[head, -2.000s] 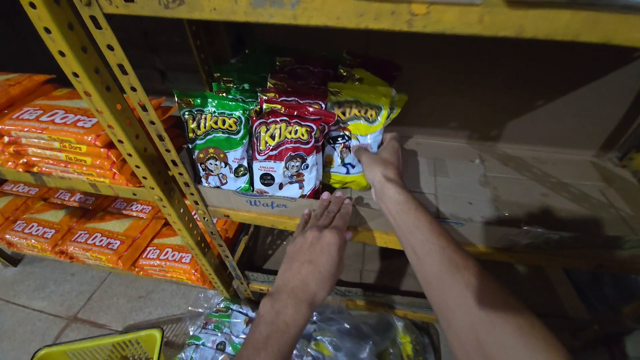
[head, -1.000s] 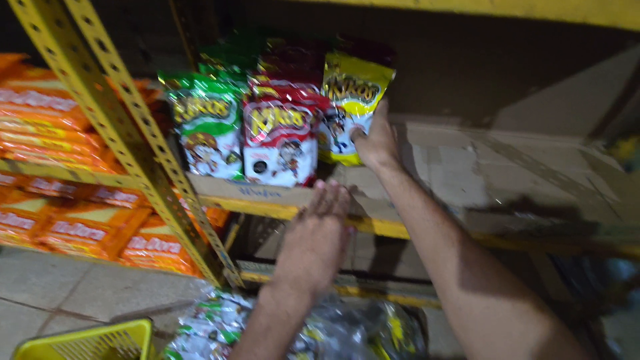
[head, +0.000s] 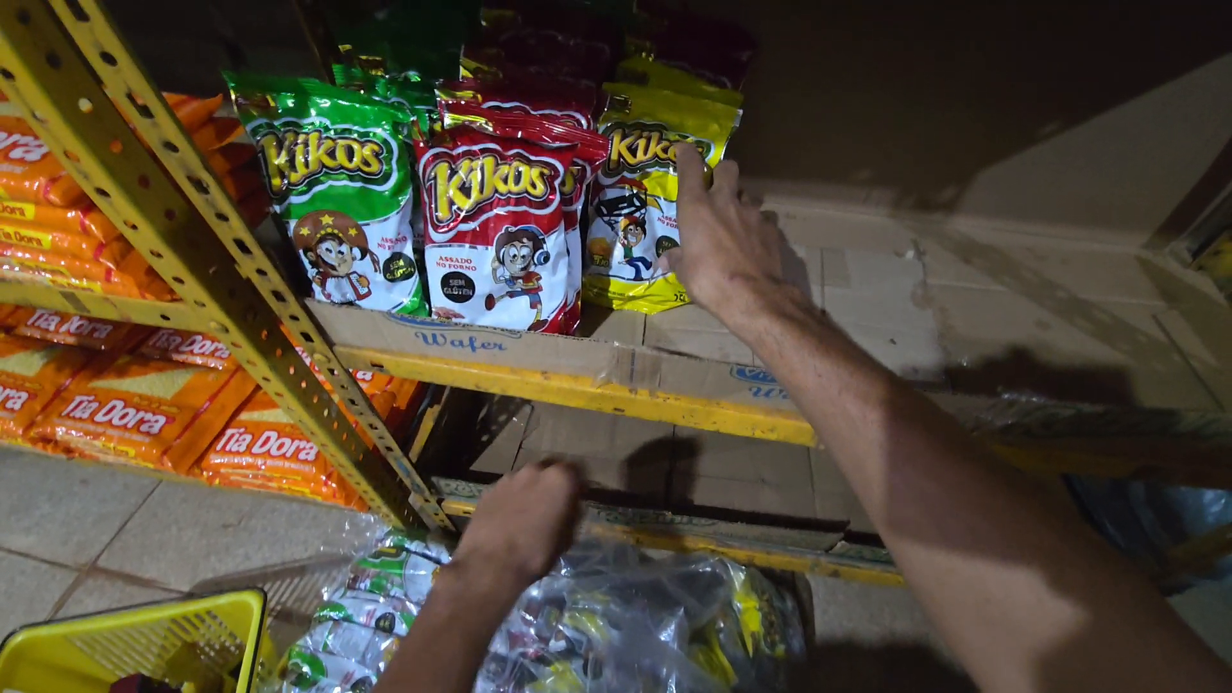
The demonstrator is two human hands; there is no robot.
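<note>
On the cardboard-lined shelf stand snack bags in rows: a green Kikos bag [head: 337, 192] at the left, a red Kikos bag [head: 499, 226] in the middle and a yellow Kikos bag [head: 640, 212] at the right. My right hand [head: 727, 231] touches the yellow bag's right side, its fingers over the front; whether it grips the bag cannot be told. Below the shelf's front edge, my left hand [head: 525, 515] is curled over the lower shelf's edge, above a clear plastic sack of snack bags [head: 587, 616]. Its fingertips are hidden.
A perforated yellow shelf upright [head: 207, 241] stands left of the snack bags. Beyond it, orange Tia Dora packets [head: 115, 414] are stacked on two levels. A yellow plastic basket [head: 241, 626] sits at the lower left. The yellow shelf edge [head: 577, 385] runs below the bags.
My left hand has moved down from the front edge of the upper shelf and curled. My right hand remains at the yellow bag, with its fingers now higher on the front.
</note>
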